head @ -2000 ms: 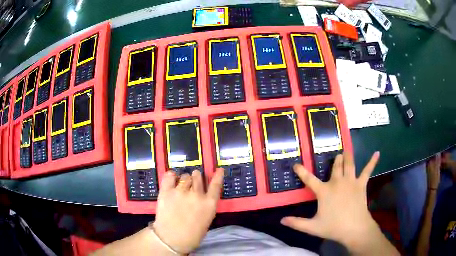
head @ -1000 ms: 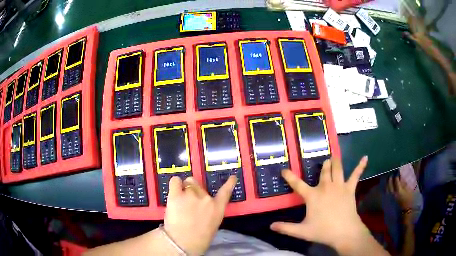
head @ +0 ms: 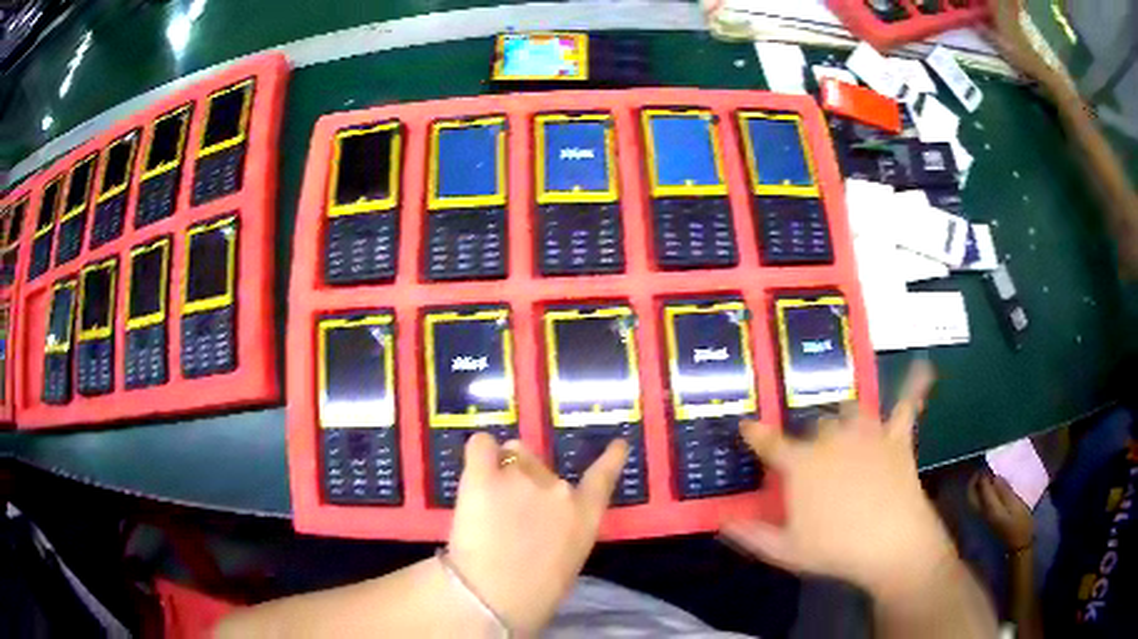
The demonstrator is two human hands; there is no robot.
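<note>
A red phone tray lies in front of me with two rows of keypad phones, black with yellow frames round the screens. Several upper-row screens are lit blue; the upper left one is dark. In the lower row, three screens show small white text. My left hand is over the lower row, fingertips on the keypads of the second and third phones from the left. My right hand, blurred, has its fingers spread over the two lower right phones' keypads. Neither hand holds anything.
A second red tray of phones is at the left. A phone with a lit screen lies beyond the tray. White and black loose pieces and an orange-red piece lie at the right. Another person's arm reaches in at upper right, beside a red tray.
White text has appeared on three lower-row screens, and some upper-row text has gone. My left hand has moved right along the lower row. A red tray shows more at the upper right.
</note>
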